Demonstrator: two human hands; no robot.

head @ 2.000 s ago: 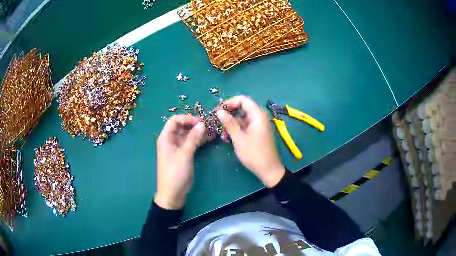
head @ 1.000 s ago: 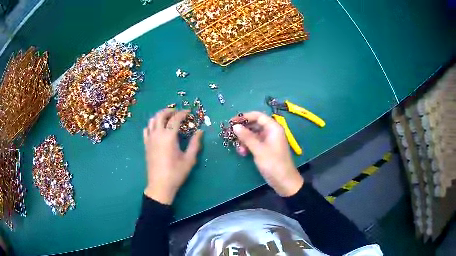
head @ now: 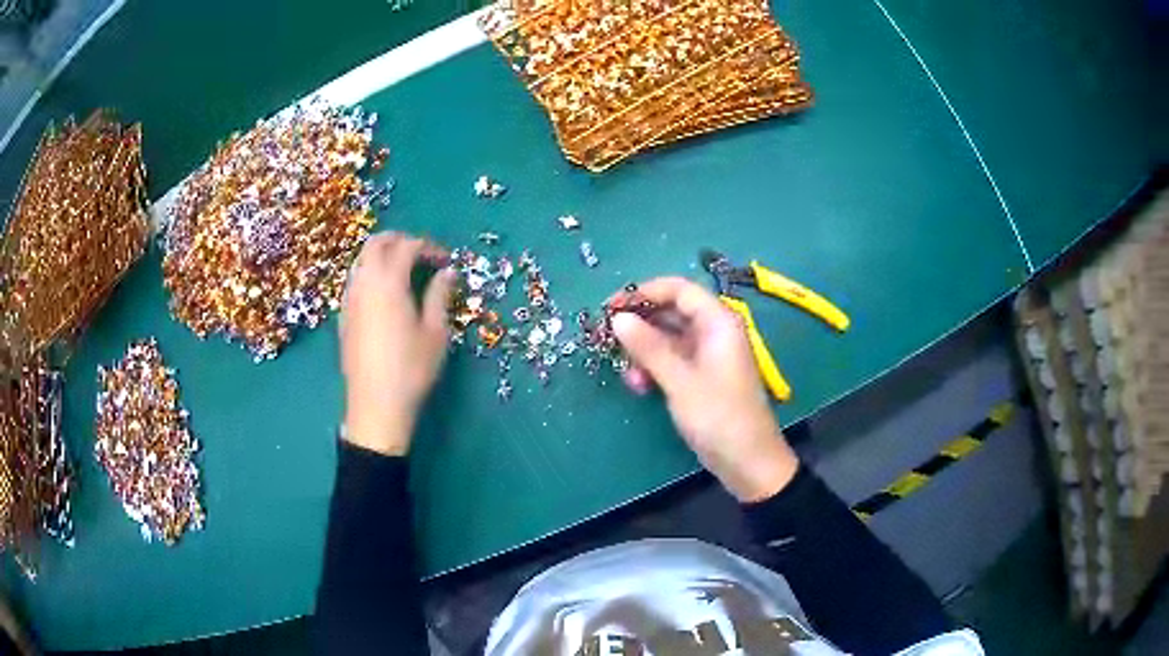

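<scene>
Loose small plated parts [head: 532, 327] in silver, gold and copper lie scattered on the green table between my hands. My left hand [head: 400, 320] is at the left side of the scatter, near the large parts pile, slightly blurred; its fingers are bent, and I cannot tell whether they hold anything. My right hand [head: 692, 365] is at the right side of the scatter, thumb and fingertips together over a few dark coppery parts; whether it grips one is unclear. The yellow-handled nippers [head: 733, 278] lie with handles spread just beyond my right hand, untouched.
The large mixed parts pile [head: 272, 231] is at left, with the small coppery pile [head: 148, 442] nearer me. Gold lattice frames [head: 77, 231] lie at the far left. The stack of gold frames [head: 660, 77] is beyond my hands. Stacked tray-like material [head: 1090, 436] stands at right.
My hands were close together over the parts and are now apart. My left hand has moved left towards the large pile. The parts between my hands are more spread out and visible.
</scene>
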